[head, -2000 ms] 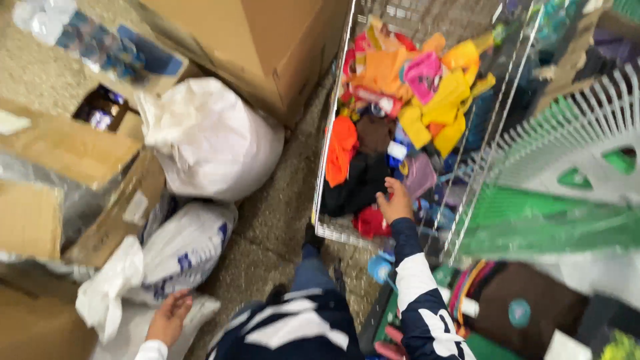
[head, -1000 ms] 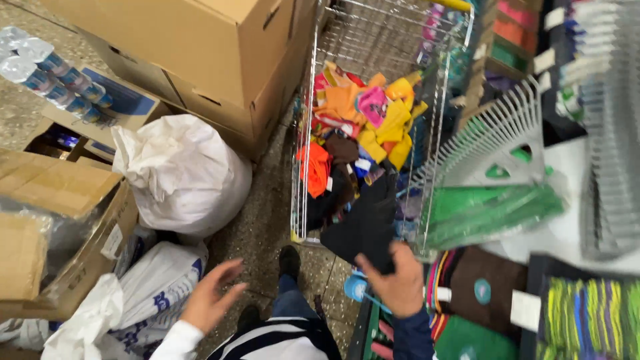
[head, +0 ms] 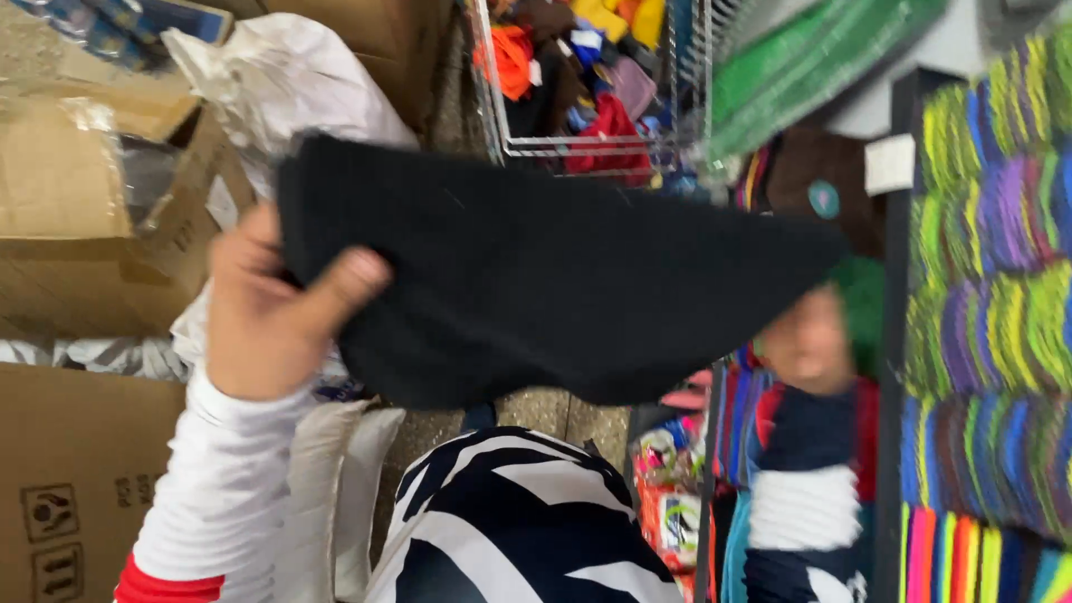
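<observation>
A black cloth is stretched out in the air between my two hands, its wide end at the left and its narrow end at the right. My left hand grips the wide end, thumb in front of the fabric. At the narrow end, my right hand is blurred and holds the corner. Beyond the cloth stands a wire basket with a mixed heap of fabric pieces; an orange piece and a red piece show in it.
Open cardboard boxes and a white sack stand at the left. On the right, a black-framed rack holds stacked colourful textiles. A green plastic-wrapped item lies beside the basket.
The black cloth has come away from the basket, where my right hand held it one second ago. My left hand, empty then, now grips its other end. The view has shifted right.
</observation>
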